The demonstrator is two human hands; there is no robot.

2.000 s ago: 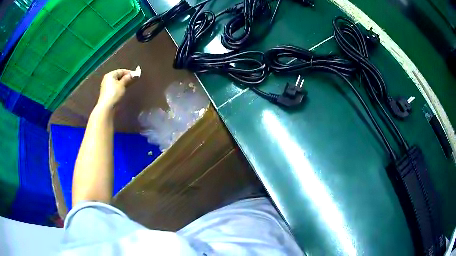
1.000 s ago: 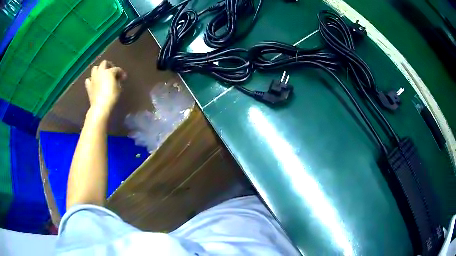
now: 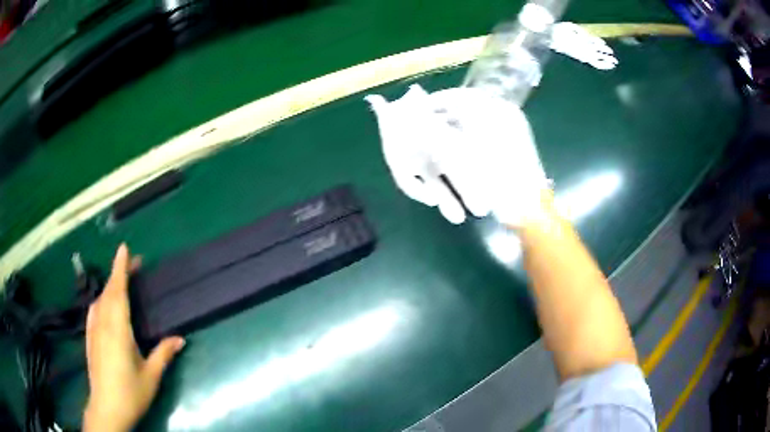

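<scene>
Two black power strips [image 3: 253, 257] lie side by side on the green bench, with pale logos near their right ends. My bare left hand [image 3: 122, 342] is at their left end, thumb on the near side and fingers on the far side. My right hand [image 3: 460, 152], in a white glove, is above the bench right of the strips. Its fingers are bent and blurred; whether it holds anything is unclear. A clear bottle [image 3: 507, 63] is just beyond it, partly hidden by the glove.
A flat white glove [image 3: 584, 44] lies beside the bottle. A short black bar [image 3: 147, 194] lies near the cream strip [image 3: 279, 101]. Black cords [image 3: 34, 337] are at the far left. Yellow floor lines [image 3: 684, 325] show at lower right.
The view has swung right, away from the cardboard box and green crate. My left hand has moved from over the box to the strips. My gloved right hand has come into view.
</scene>
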